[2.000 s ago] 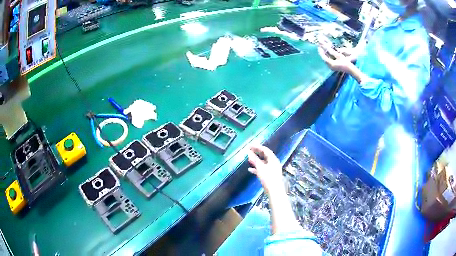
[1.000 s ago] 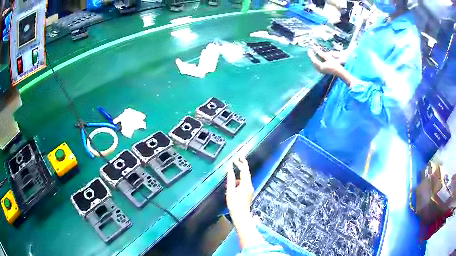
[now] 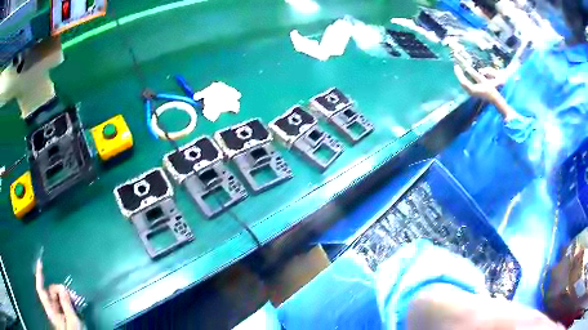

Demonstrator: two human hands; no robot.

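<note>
Several black-grey housings lie in a slanting row along the bench's front edge; the nearest housing (image 3: 153,213) is at the left end. Another housing (image 3: 55,158) sits in the black press fixture (image 3: 82,155) at the left. My left hand (image 3: 57,303) is low at the bottom left, cut off by the edge, with one finger extended upward. A small pale striped thing shows beside its fingers; whether it is held is unclear. At the bottom right are a blurred light-blue sleeve (image 3: 422,274) and bare skin of my right arm; my right hand itself cannot be seen.
Yellow button boxes (image 3: 113,137) flank the fixture. Blue-handled cutters (image 3: 150,106), a tape roll (image 3: 174,120) and a white cloth (image 3: 220,101) lie behind the row. A blue bin (image 3: 474,193) of shiny parts stands right. A person in blue (image 3: 554,109) works beyond it.
The view has shifted, so the housings sit higher and further right. My left hand has come into view. My right hand, earlier raised beside the bin, is out of sight.
</note>
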